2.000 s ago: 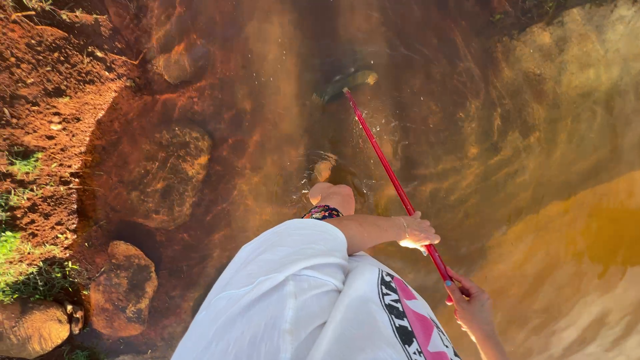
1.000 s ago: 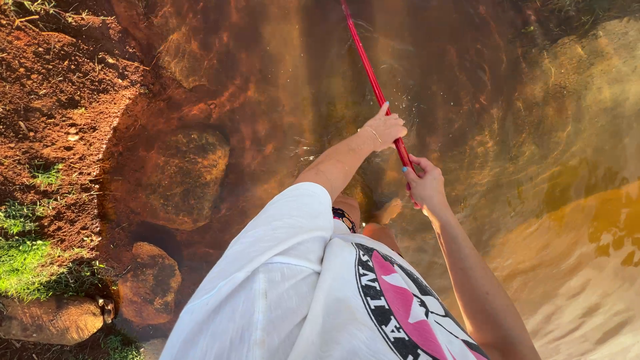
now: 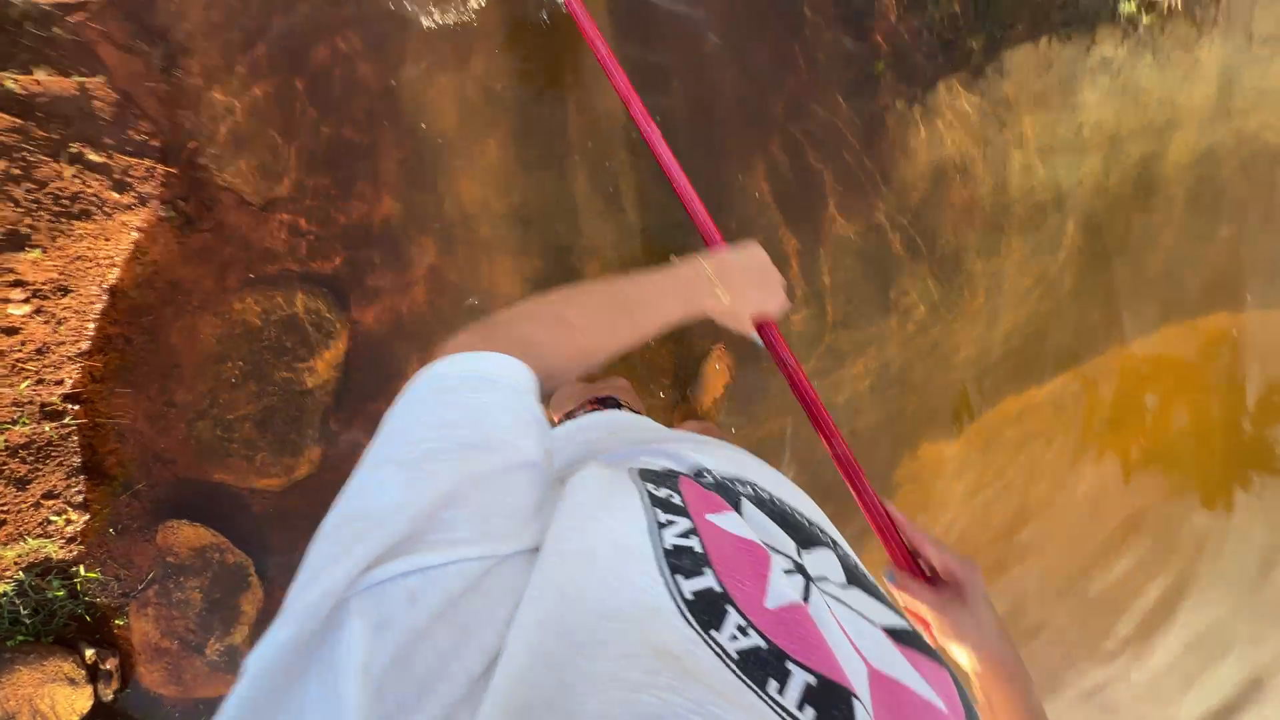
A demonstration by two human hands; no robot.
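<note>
My left hand point(image 3: 750, 287) is closed around the middle part of a long red pole point(image 3: 664, 150), its forearm crossing in front of my body from the left. My right hand point(image 3: 942, 580) holds the same pole lower down, near its lower end, beside my white printed T-shirt point(image 3: 560, 600). The pole slants from the lower right to the top of the view, where its far end is out of sight. Both hands are somewhat blurred.
Shallow brown water point(image 3: 560, 200) surrounds my partly visible legs; one wears a patterned band point(image 3: 598, 407). A large submerged rock point(image 3: 270, 385) and a smaller rock point(image 3: 193, 608) lie left, beside the red earth bank point(image 3: 45, 330). White splashing point(image 3: 445, 12) shows at the top edge.
The hands, close together on the pole one second ago, are now far apart, with the right hand lower. The pole's far end, visible two seconds ago, is out of view.
</note>
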